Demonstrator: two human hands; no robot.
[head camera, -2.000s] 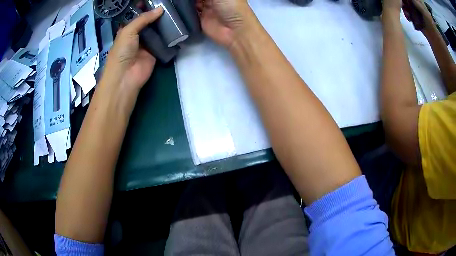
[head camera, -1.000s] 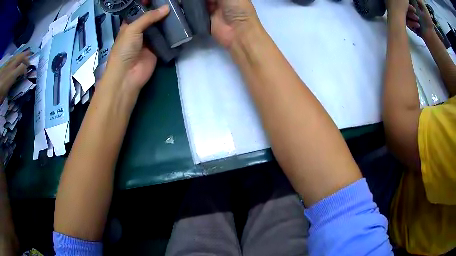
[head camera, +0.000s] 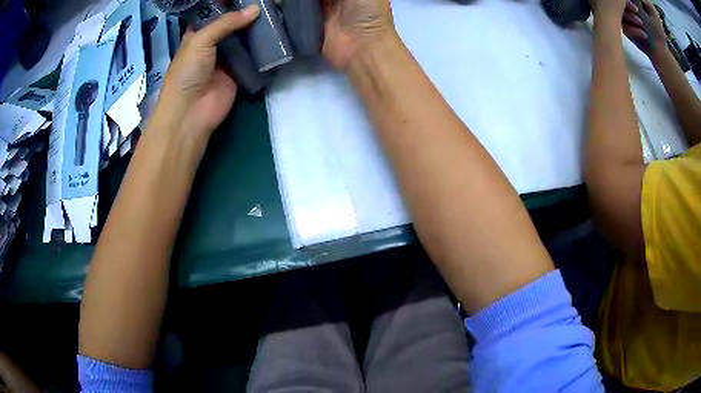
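Observation:
Several dark grey handheld mini fans are bunched at the top edge, partly cut off. My left hand (head camera: 201, 77) holds one side of them, its thumb on the upright fan handle (head camera: 269, 42). A second handle (head camera: 237, 60) lies tilted beside it under my left hand, and a fan head shows in part above. My right hand (head camera: 355, 29) is at the right of the handles, against another grey handle (head camera: 303, 29); its fingers are mostly hidden or cut off by the top edge.
Flat blue-and-white retail boxes (head camera: 81, 115) overlap at the left on the green bench (head camera: 230, 222). A white sheet (head camera: 469, 107) covers the bench to the right. A person in a yellow shirt (head camera: 676, 230) works at the right; a dark fan head (head camera: 566, 9) lies near their hands.
My hands and the grey fans have shifted only slightly. The other person's hand that reached to the cartons at the far left is gone. The cartons there have shifted a little.

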